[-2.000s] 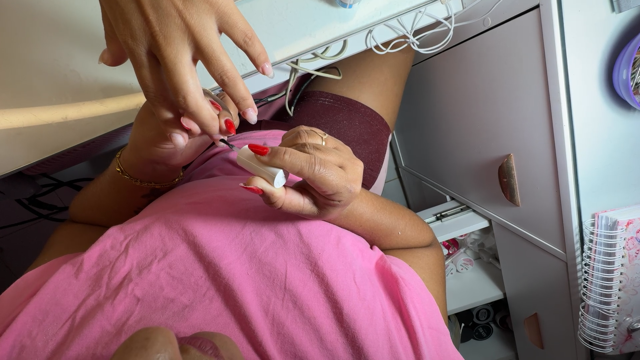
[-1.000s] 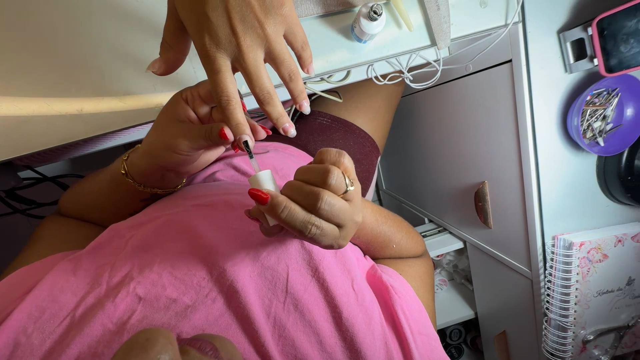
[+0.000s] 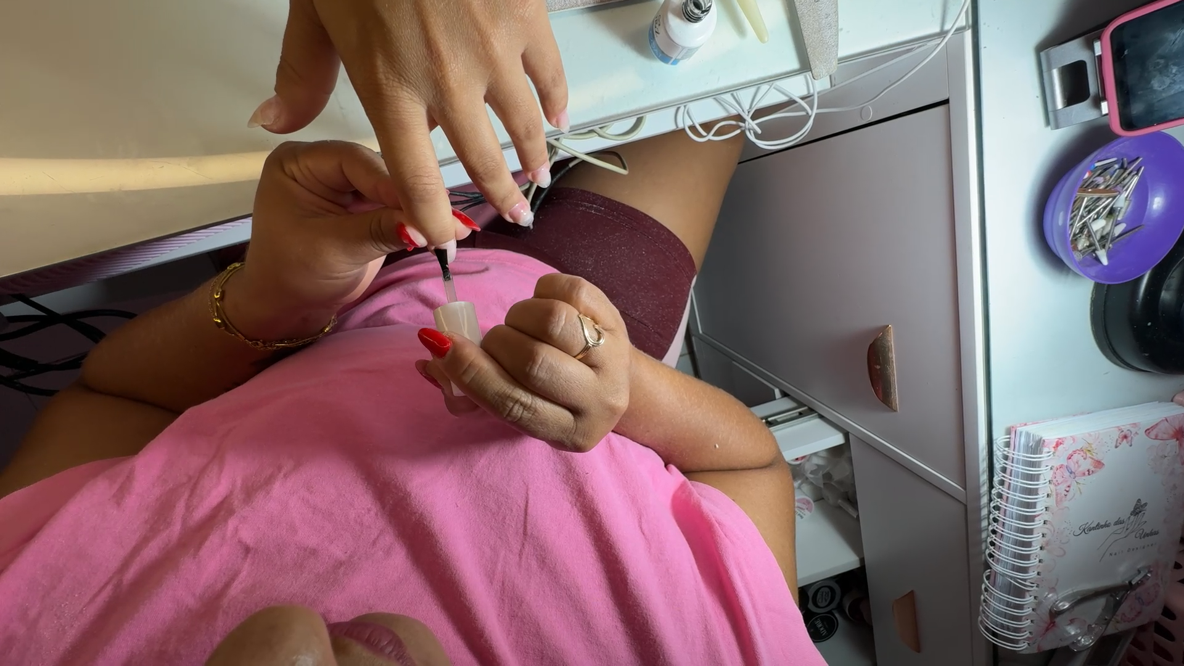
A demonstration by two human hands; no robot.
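Note:
My right hand (image 3: 550,370), with red nails and a gold ring, holds the pale cap (image 3: 457,320) of a nail polish brush between thumb and fingers. The brush (image 3: 448,277) points up from the cap, its dark bristles at the nail of another person's index finger. My left hand (image 3: 319,222), wearing a gold chain bracelet, grips that fingertip between thumb and finger. The other person's hand (image 3: 439,83) reaches down from the top with its fingers spread; other nails have pale or whitish tips.
A white bottle (image 3: 682,32) stands near the edge of the table (image 3: 592,83), with white cables (image 3: 777,120) hanging below. To the right are a purple bowl (image 3: 1152,217) of metal bits, a pink-framed device (image 3: 1147,69), a spiral notebook (image 3: 1101,527) and metal nippers (image 3: 1096,606).
Since the earliest frame, the fingers of my right hand have curled in more around the cap. The other person's hand has moved right relative to my left hand. The view has shifted.

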